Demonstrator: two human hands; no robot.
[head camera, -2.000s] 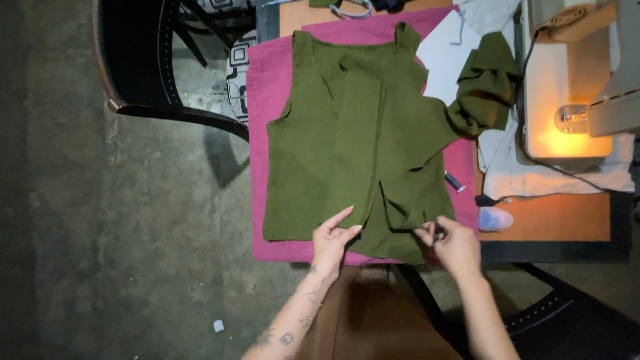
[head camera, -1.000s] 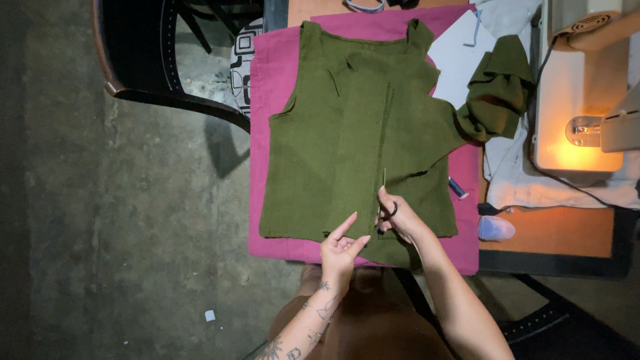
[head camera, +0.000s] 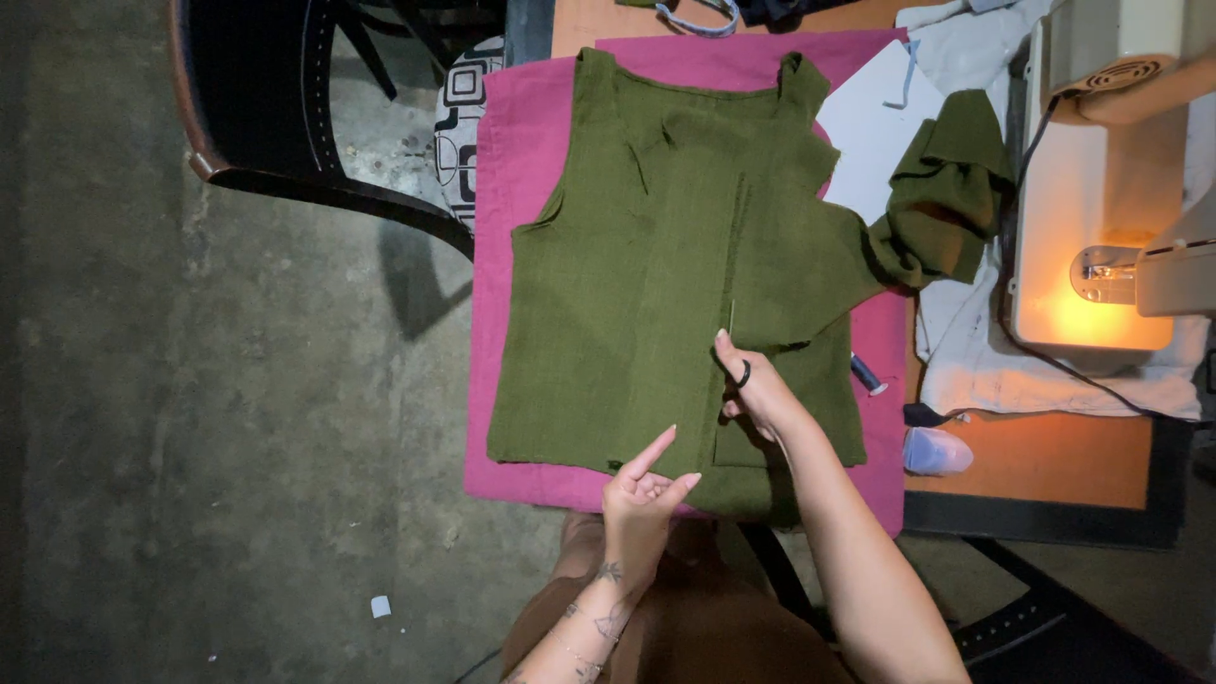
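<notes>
An olive-green sleeveless garment piece (head camera: 608, 313) lies spread on a pink cloth (head camera: 503, 380) over the table. On its right half, more green fabric runs out to a crumpled bundle (head camera: 950, 190). My right hand (head camera: 750, 385) has its fingers through the black handle of a small pair of scissors (head camera: 744, 372), whose thin blade points away from me along a long fabric edge. My left hand (head camera: 651, 489) is at the near hem, thumb and index finger spread, the other fingers curled; whether it pinches any cloth is unclear.
A sewing machine (head camera: 1054, 313) with a lit bulb stands on white cloth at the right. A thread spool (head camera: 867, 374), a bluish-white object (head camera: 936, 451) and white paper (head camera: 879, 123) lie near the garment. Black chairs (head camera: 256, 104) stand at the upper left and lower right.
My right hand has moved from the garment's lower right corner up and left to the long fabric edge, with the scissors. My left hand stays near the hem, its thumb and index finger now wider apart.
</notes>
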